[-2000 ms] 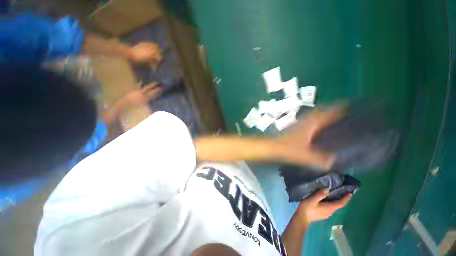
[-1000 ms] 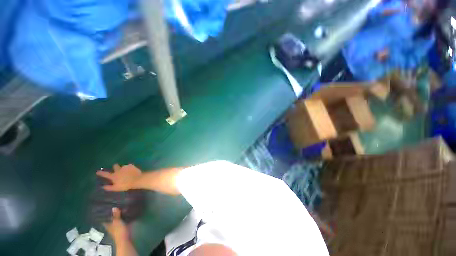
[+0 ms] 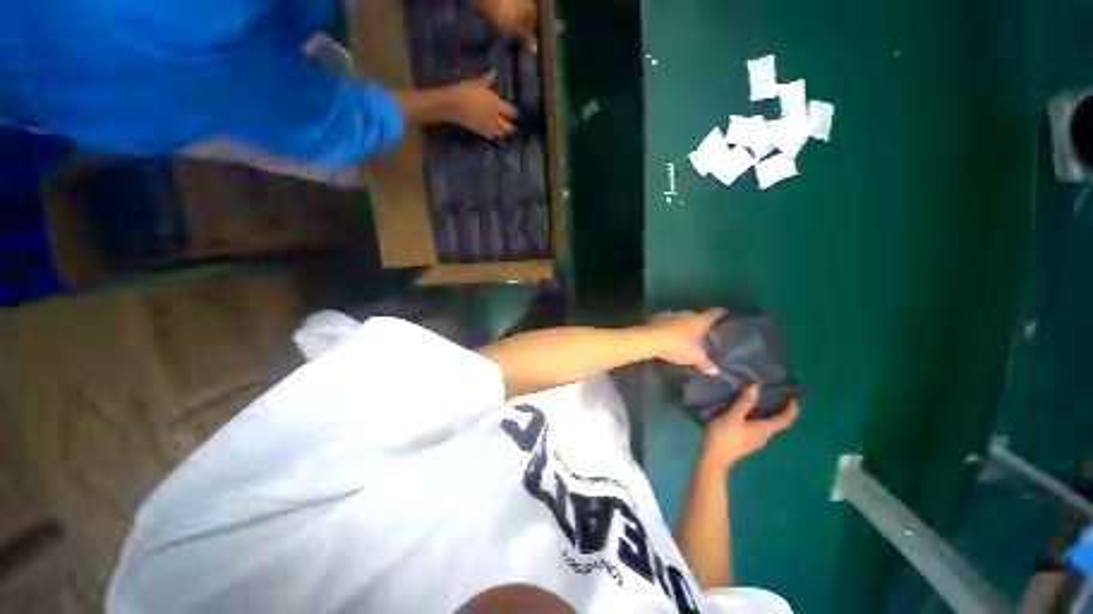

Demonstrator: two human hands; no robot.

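Note:
A dark grey, slightly shiny folded bundle (image 3: 753,348) is over the green bench top (image 3: 827,264), right of centre in the head view. I cannot tell whether it is one piece or more. My left hand (image 3: 688,341) grips its near upper edge. My right hand (image 3: 746,432) holds its lower edge, with fingers partly under it. Both hands are bare, and parts of the bundle are hidden by them. Several small white labels (image 3: 767,134) lie loosely grouped on the bench top, above the bundle in the picture.
An open cardboard carton (image 3: 402,204) at upper left holds dark folded goods (image 3: 485,180) in rows. A person in blue (image 3: 204,72) has both hands at it. A grey metal bracket (image 3: 917,540) slants over the bench at lower right.
The view has swung back from the far bench area and blue sheeting to the white labels and carton. The bundle is now between both hands; the earlier frames are blurred.

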